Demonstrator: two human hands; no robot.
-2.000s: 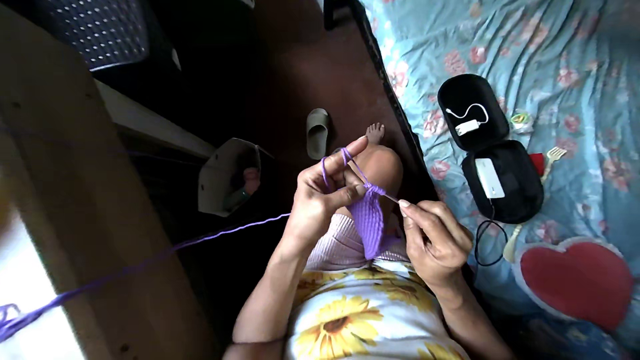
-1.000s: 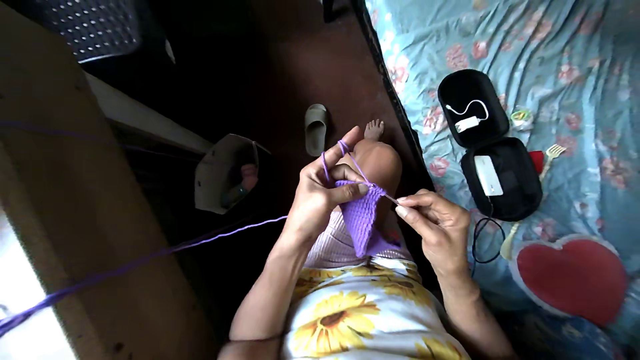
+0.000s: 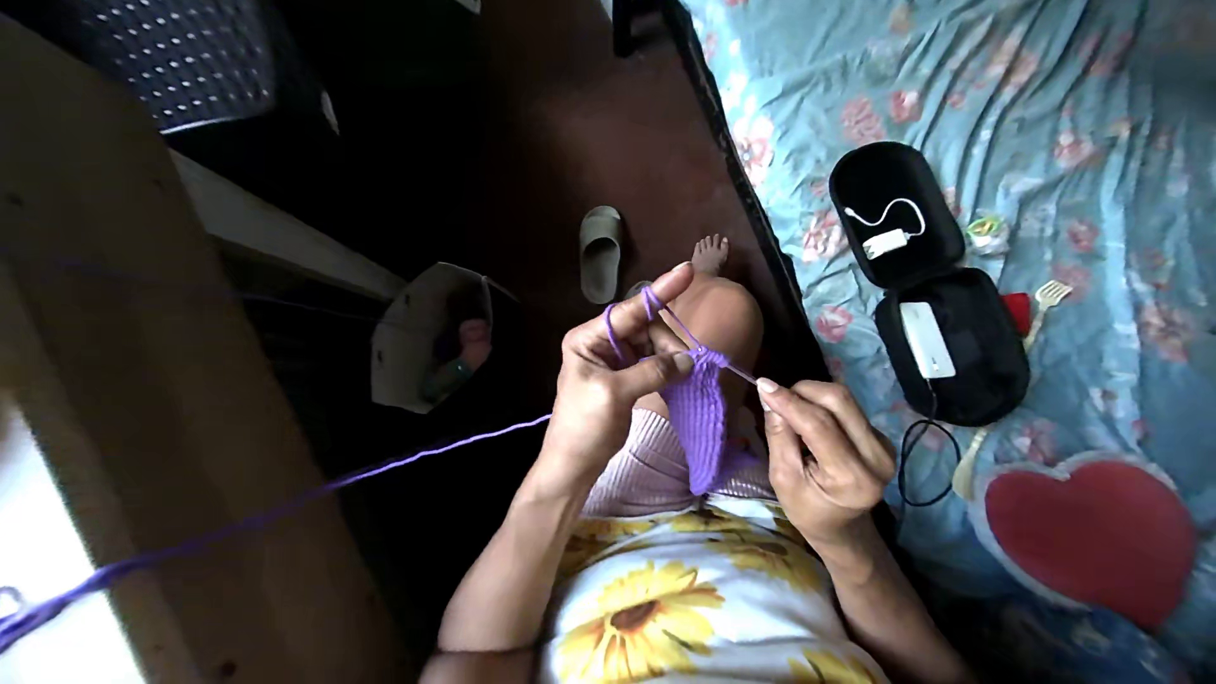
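Note:
A purple crocheted piece (image 3: pixel 700 427) hangs over my lap. My left hand (image 3: pixel 622 366) pinches its top edge between thumb and fingers, and purple yarn (image 3: pixel 427 458) loops around the raised index finger, then trails off to the lower left. My right hand (image 3: pixel 828 451) grips a thin crochet hook (image 3: pixel 743 371) between thumb and fingers; the hook's far end meets the top edge of the piece, its tip hidden in the stitches.
On the floral bedsheet (image 3: pixel 1007 85) at right lie an open black case (image 3: pixel 997 380), a plastic fork (image 3: pixel 1052 294) and a red heart-shaped item (image 3: pixel 1088 537). A sandal (image 3: pixel 600 255) is on the floor; an open bag (image 3: pixel 404 351) stands left, near a wooden surface (image 3: pixel 218 532).
The purple piece has turned and hangs narrower between my hands than one second ago. My right hand has shifted slightly at the piece's edge.

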